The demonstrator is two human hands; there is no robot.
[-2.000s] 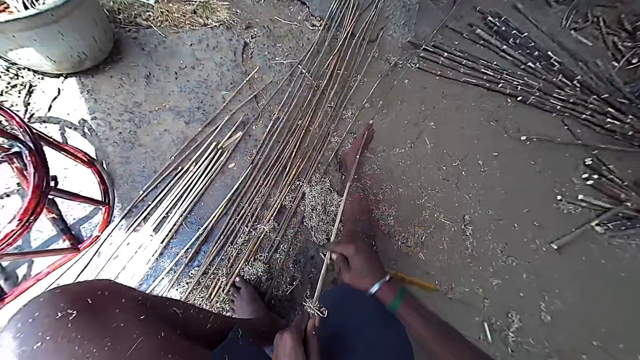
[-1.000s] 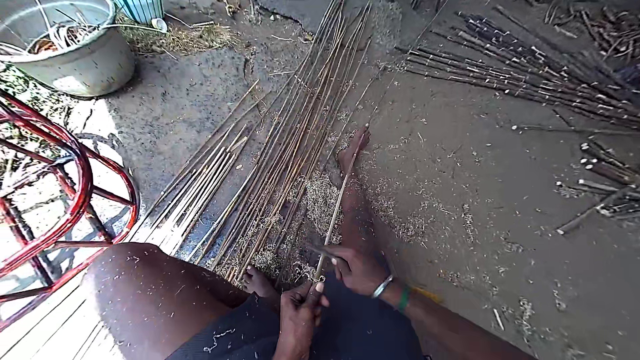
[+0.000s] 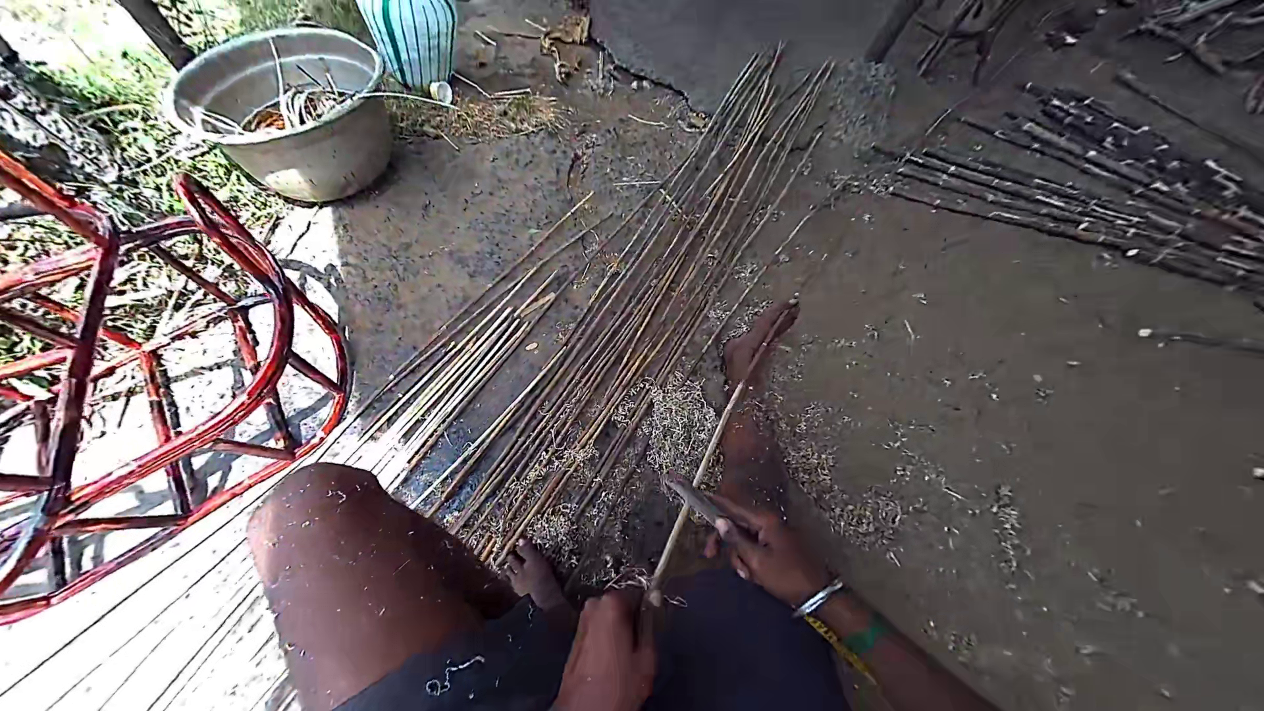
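Note:
A long thin cane [image 3: 699,481] slants from my lap up past my bare foot, its near part pale. My left hand [image 3: 607,647] is closed around its near end, where thin curled shavings cling. Against the cane's side my right hand [image 3: 775,558] holds a knife [image 3: 703,502] with a dark blade; its handle is mostly hidden in the fingers. Curly shavings [image 3: 681,430] lie heaped beside my foot. To the left, a spread of long brown canes [image 3: 632,346] lies on the ground, with a bunch of paler peeled canes [image 3: 474,370] alongside.
A red-and-black cane frame [image 3: 286,346] stands at the left. Behind it are a grey plastic tub [image 3: 326,163] holding coiled strips and a striped bag [image 3: 415,44]. Dark notched sticks [image 3: 1096,202] lie at the upper right. My knees and feet border the work.
The view has swung left, bringing the tub and more of the cane frame into sight. Both hands stay on the same cane.

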